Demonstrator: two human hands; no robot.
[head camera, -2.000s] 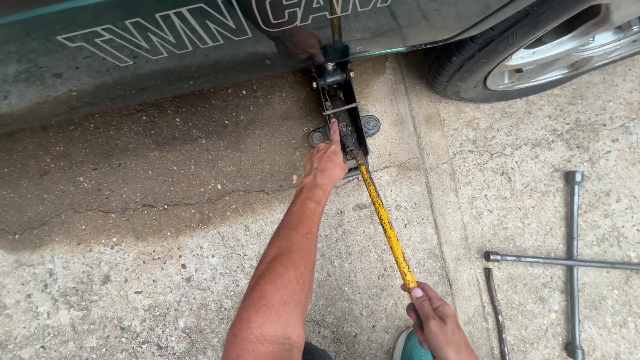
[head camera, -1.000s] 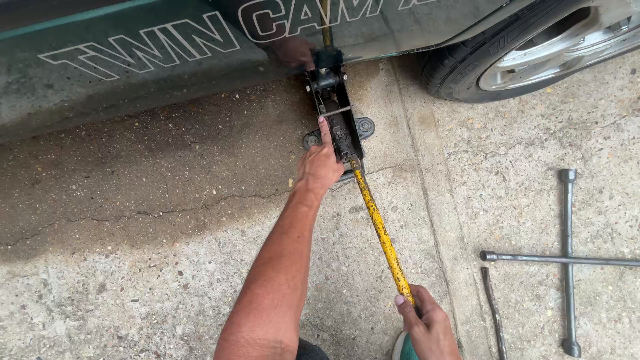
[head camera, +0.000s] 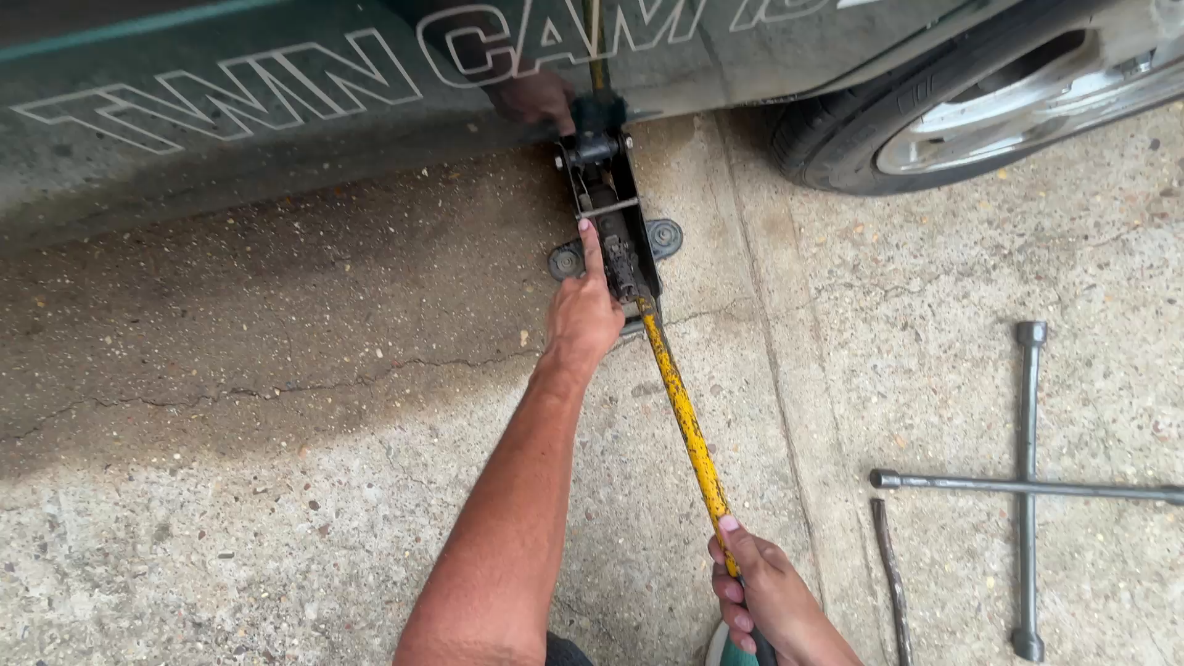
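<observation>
A black trolley jack (head camera: 652, 264) stands on the concrete at the car's lower side, its front end under the sill. My left hand (head camera: 585, 310) lies against the jack's left side, index finger stretched along the frame toward a thin metal crossbar; whether it grips anything is hidden by the hand itself. From the jack's rear a chipped yellow handle (head camera: 683, 407) slopes down to the right. My right hand (head camera: 763, 592) is closed around the handle's lower part, thumb on top, where a dark end shows below the yellow.
A dark green car's side panel (head camera: 324, 176) spans the top, with a wheel (head camera: 851, 139) at upper right. A four-way lug wrench (head camera: 1027, 416) lies on the ground at right, beside a thin dark metal bar (head camera: 890, 573). Part of a teal shoe (head camera: 731, 647) shows at the bottom.
My left hand and my right hand keep their places on the jack and its handle. The view has shifted slightly.
</observation>
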